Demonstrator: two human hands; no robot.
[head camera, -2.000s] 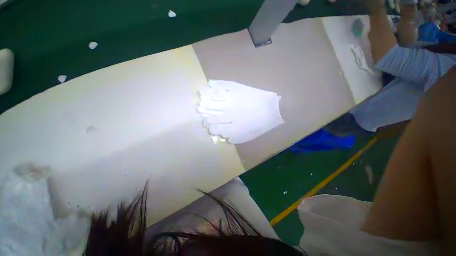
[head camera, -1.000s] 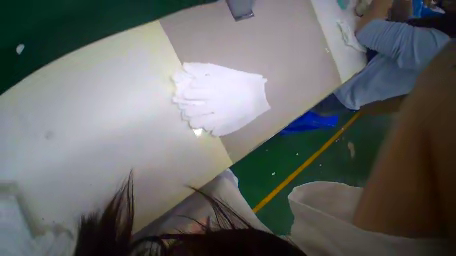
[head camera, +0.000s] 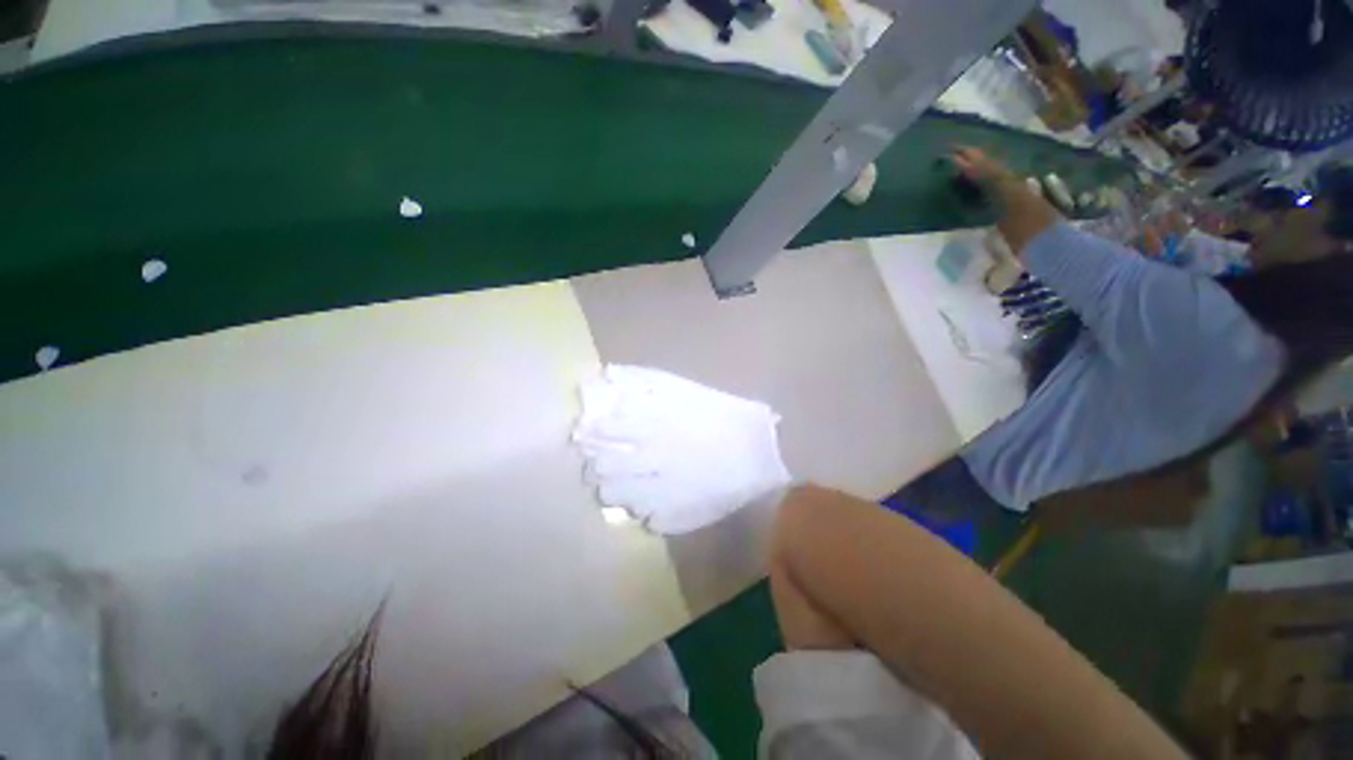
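Note:
A white ruffled work glove lies flat on the bench top, fingers towards the left, across the seam of its cream and grey parts. Several small white bits lie on the dark green conveyor belt beyond. A bare bent arm with a white sleeve, apparently my right arm, rises at the lower right, its elbow near the glove's cuff. Its hand is out of the picture. My left hand is not in view either.
A crumpled clear plastic bag lies at the lower left. A grey metal post stands at the belt's edge. A person in a light blue sleeve reaches over the belt at the right. A dark fan is at the top right.
The view has tilted up, showing more belt, the far table and the fan. The bent arm has shifted left, its elbow now visible near the glove. The glove still lies flat.

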